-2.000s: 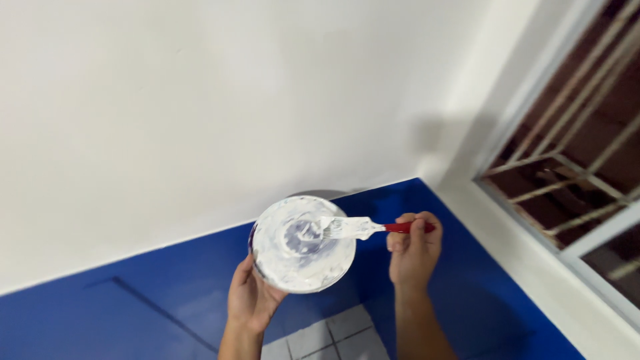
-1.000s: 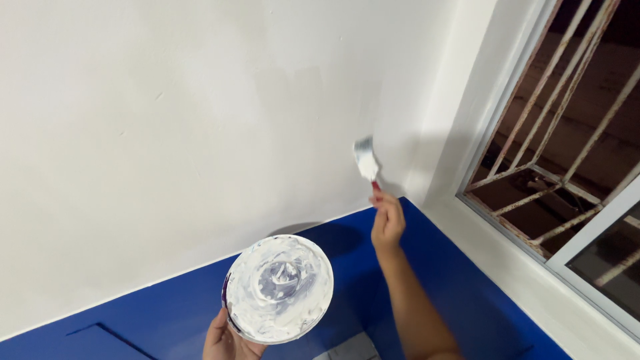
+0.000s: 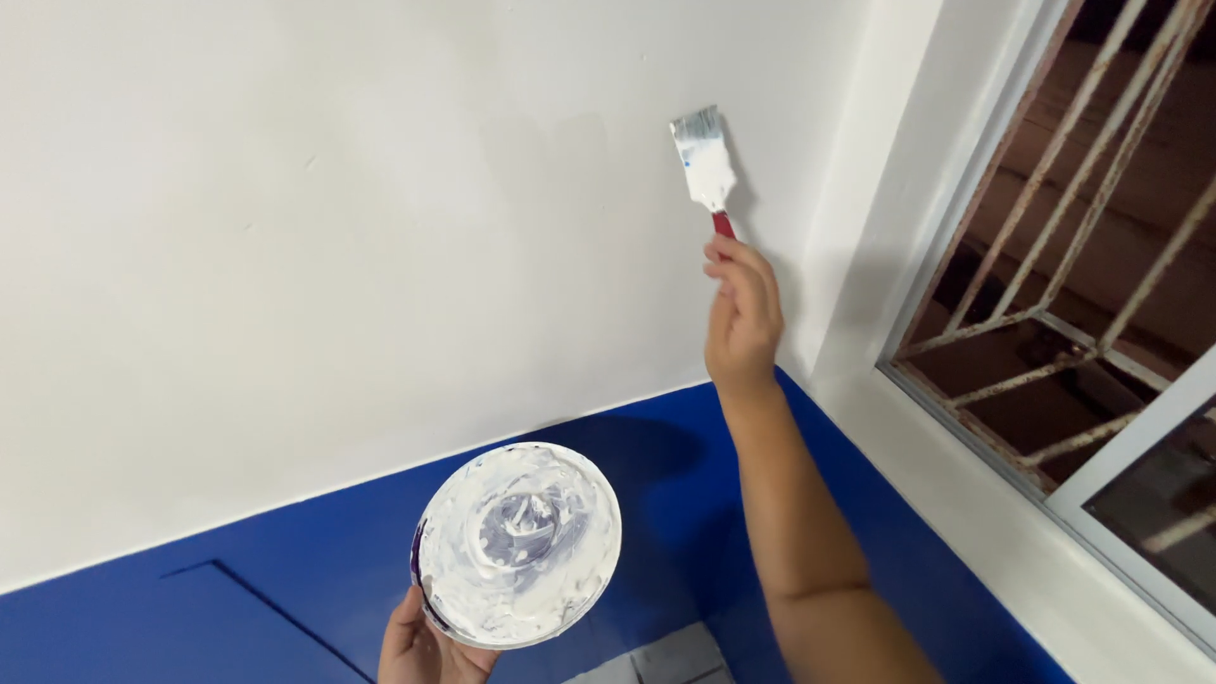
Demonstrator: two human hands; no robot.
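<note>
My left hand (image 3: 423, 646) grips the lower left edge of a round lid (image 3: 518, 546) smeared with white paint, held at the bottom centre. My right hand (image 3: 746, 309) is raised near the wall's right corner and grips the red handle of a paintbrush (image 3: 705, 161). The brush's metal part is coated in white paint and its bristles point up against the white upper wall (image 3: 380, 237). Below a thin white edge line, the wall's lower part (image 3: 313, 551) is blue.
On the right is a window frame (image 3: 1130, 465) with rusty white metal bars (image 3: 1064, 161) behind it. A white sill (image 3: 950, 456) slopes down beneath it. Grey tiles (image 3: 665, 655) show at the bottom.
My right hand has lifted the brush from the lid up to the wall, and since one second ago it is slightly higher. My left hand still holds the lid.
</note>
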